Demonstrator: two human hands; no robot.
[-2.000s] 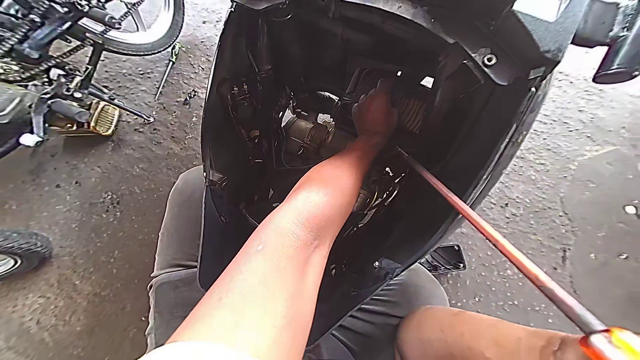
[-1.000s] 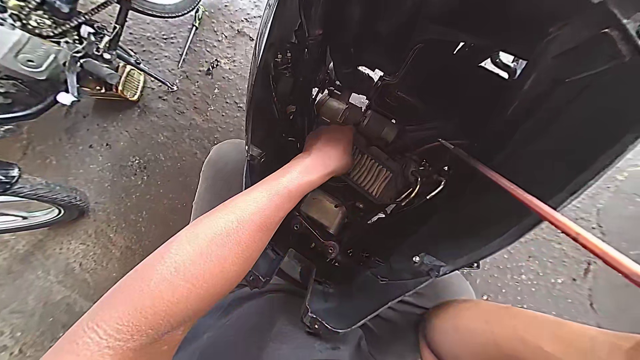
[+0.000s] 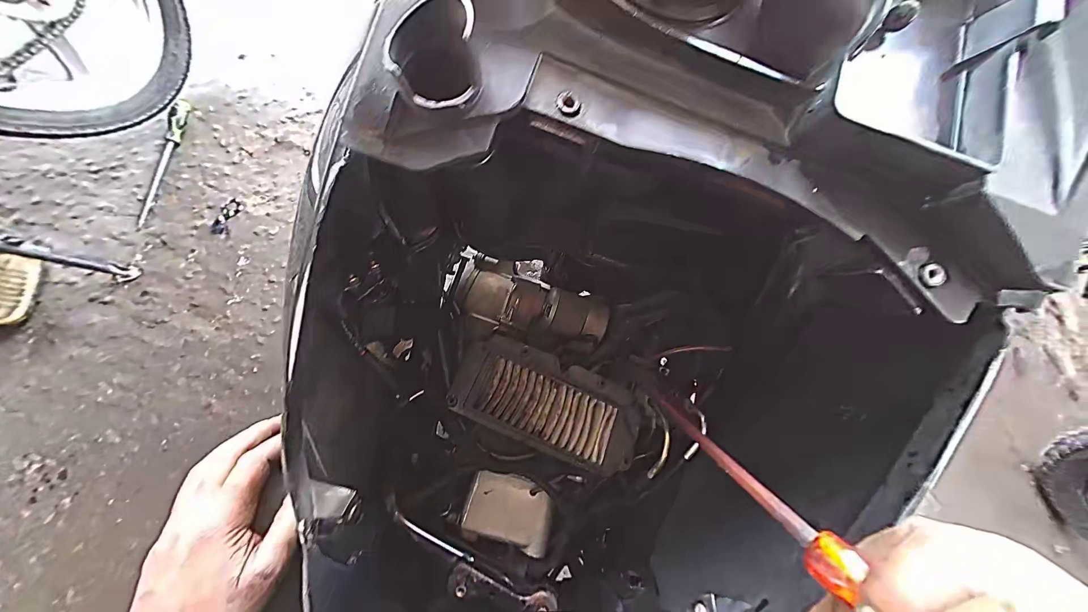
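My right hand is shut on the orange handle of a long screwdriver at the lower right. Its shaft reaches up and left into the dark body cavity of a scooter-like vehicle, and the tip lies near thin wires, beside a finned rectangular part; contact is not clear. My left hand rests against the outer left edge of the black plastic body panel, fingers partly hidden behind it. A cylindrical part sits above the finned part, and a boxy metal cover below it.
On the ground at the left lies a green-handled screwdriver, near a wheel and a yellowish pedal-like part. Part of another tire shows at the right edge. The panel has raised edges and screw holes around the cavity.
My left hand has come out of the cavity, where it was by the finned part, to the panel's left edge. The screwdriver still points into the cavity. The view has shifted markedly.
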